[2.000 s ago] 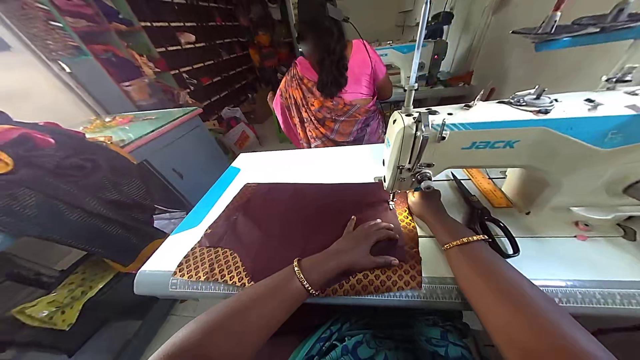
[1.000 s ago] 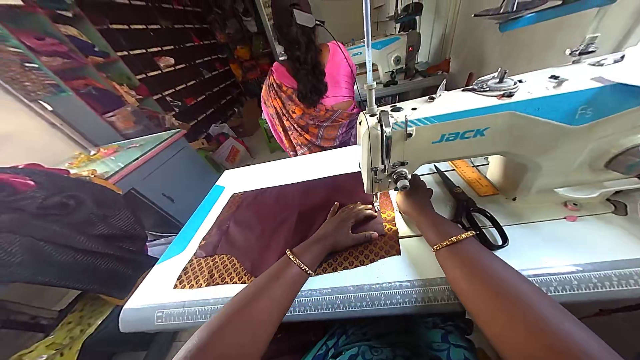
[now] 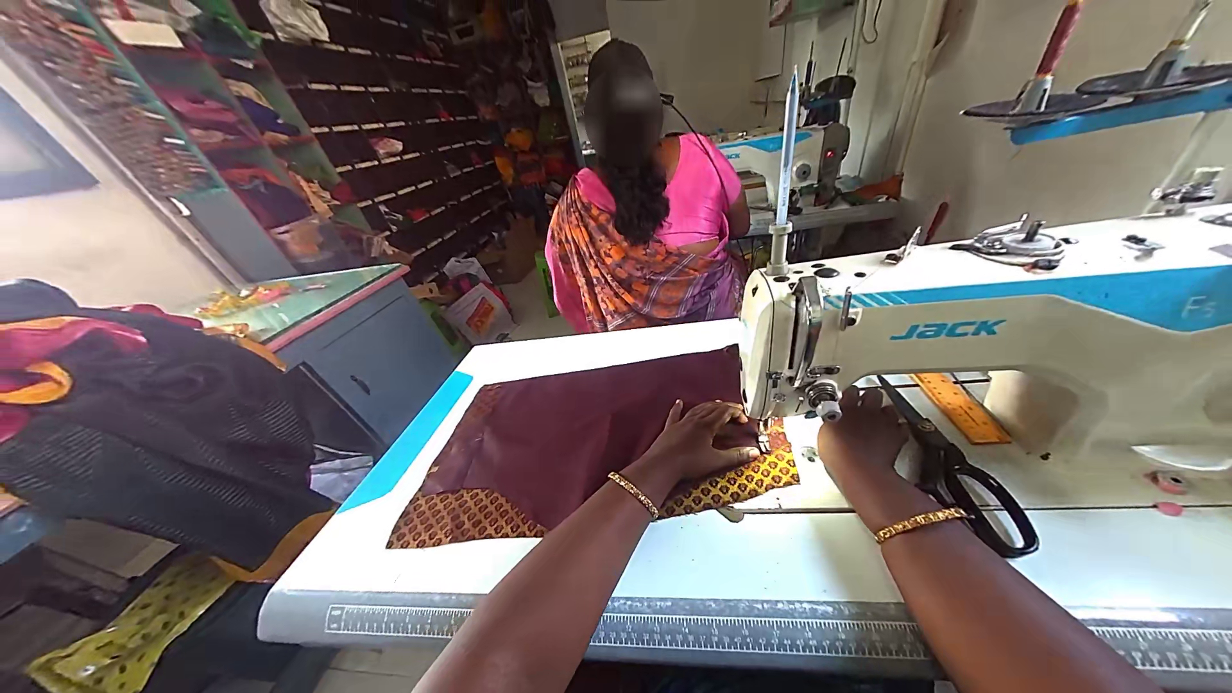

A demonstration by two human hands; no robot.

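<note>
A maroon fabric piece point(image 3: 568, 433) with patterned gold parts lies on the white sewing table point(image 3: 577, 577). Its right edge is under the presser foot point(image 3: 765, 438) of a Jack sewing machine point(image 3: 962, 327). My left hand point(image 3: 707, 443) rests spread on the fabric, just left of the foot. Right of the needle area, my right hand point(image 3: 861, 433) is bent beside the machine head's tension knob point(image 3: 823, 399); its fingertips are partly hidden and I cannot tell what they touch. Black-handled scissors point(image 3: 982, 510) lie close to the right wrist.
An orange ruler point(image 3: 962, 409) lies beneath the machine arm. Dark cloth point(image 3: 144, 433) hangs at the left, near a blue cabinet point(image 3: 346, 356). Another person point(image 3: 654, 212) sits ahead, facing away, at a second sewing machine point(image 3: 770, 164). Thread spools point(image 3: 1054, 58) stand at the upper right.
The patterned right border of the fabric has moved away from me along the foot, and more bare table shows along the near edge. My left hand has stayed on the fabric. The view has shifted.
</note>
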